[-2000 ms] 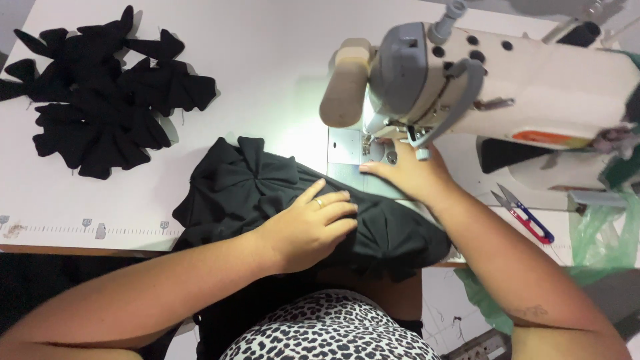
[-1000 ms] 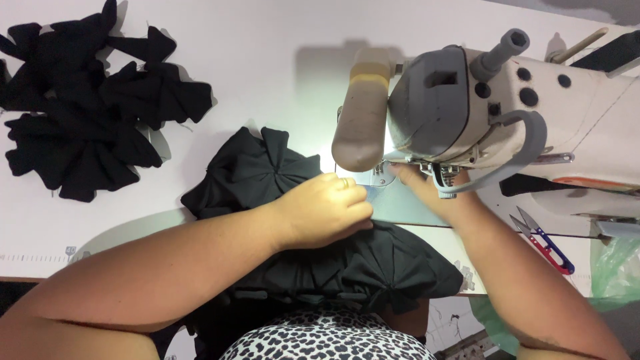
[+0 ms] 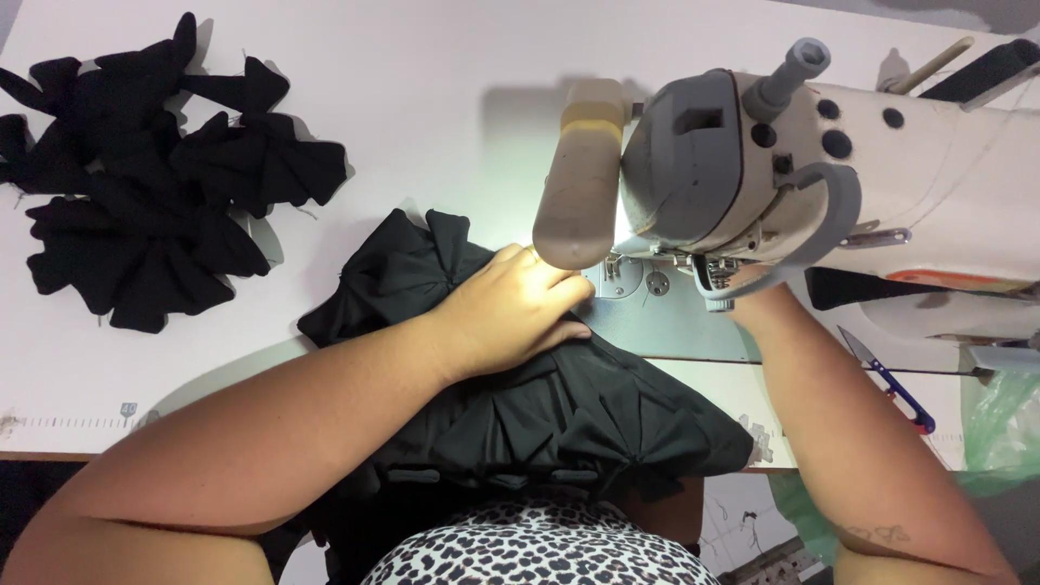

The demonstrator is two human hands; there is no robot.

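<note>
A piece of black fabric with gathered, flower-like folds [image 3: 650, 406] lies over the table's front edge, left of and in front of the needle area. My left hand [image 3: 520, 309] rests on its upper edge beside the metal needle plate [image 3: 621, 280], fingertips near the presser foot; whether the fingers grip the cloth is unclear. The sewing machine head [image 3: 691, 162] stands over the plate. My right hand [image 3: 751, 288] is behind the machine's grey curved lever [image 3: 837, 219], mostly hidden, so its fingers and anything in them cannot be seen.
Several black gathered fabric pieces [image 3: 154, 219] lie in a heap at the left of the white table [image 3: 390, 97]. Thread snips with blue and red handles [image 3: 902, 394] lie right of my right forearm, near a green plastic bag [image 3: 1007, 431]. A ruler scale runs along the front edge.
My left hand has moved from the middle of the black fabric to its upper edge by the needle plate. My right hand, visible on the plate earlier, is now mostly behind the machine head. The view has shifted.
</note>
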